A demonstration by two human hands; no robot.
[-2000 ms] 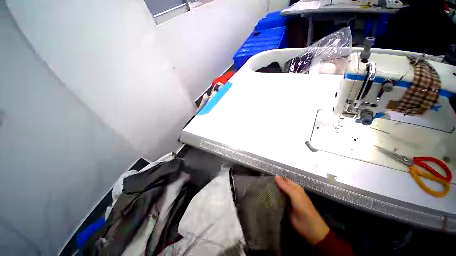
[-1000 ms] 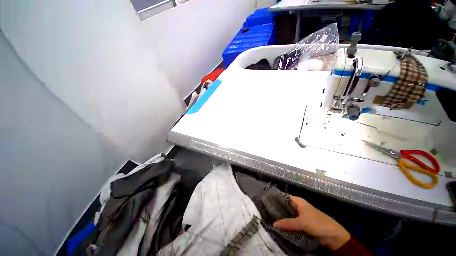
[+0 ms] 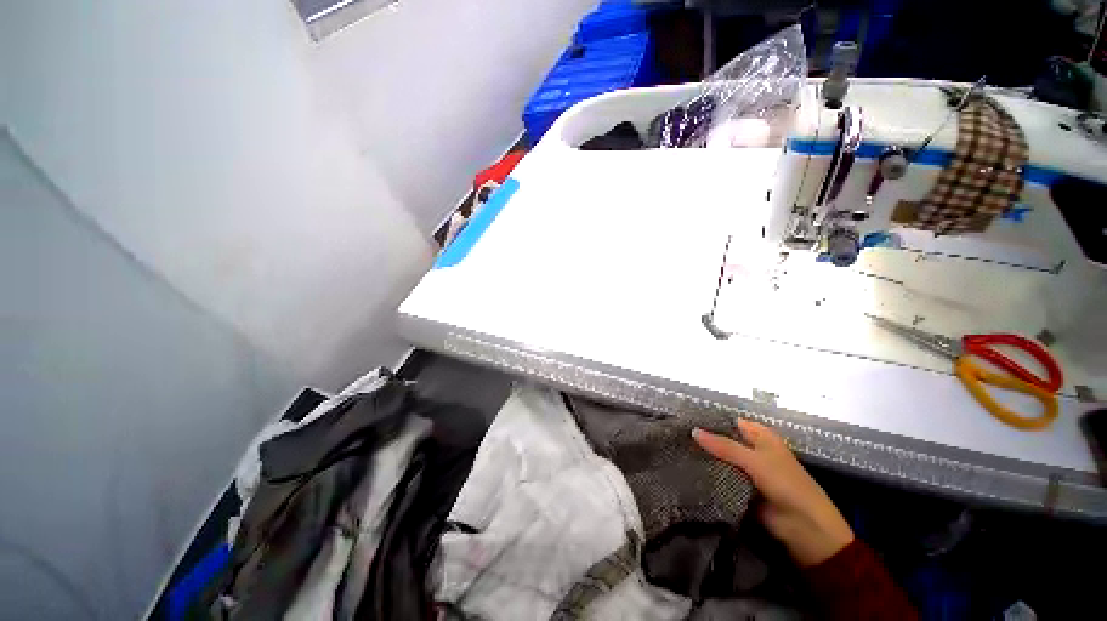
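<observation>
A grey-brown textured fabric piece (image 3: 686, 473) lies over the lap just below the table's front edge. My right hand (image 3: 783, 488) holds its right side between thumb and fingers. White cloth with faint lines (image 3: 534, 491) lies to its left, with a dark textured strip across its lower part. A heap of grey, black and white garment pieces (image 3: 334, 485) hangs further left. My left hand is not in view.
The white sewing machine (image 3: 807, 182) stands at the right of the white table (image 3: 607, 267), a checked scrap (image 3: 981, 164) over its head. Scissors with red and orange handles (image 3: 1005, 382) lie right of the needle. A clear plastic bag (image 3: 759, 79) is behind; blue crates (image 3: 589, 79) stand beyond.
My right hand has moved up and right from one second ago, still holding the textured fabric, which is now spread wider near the table edge. The view has shifted slightly.
</observation>
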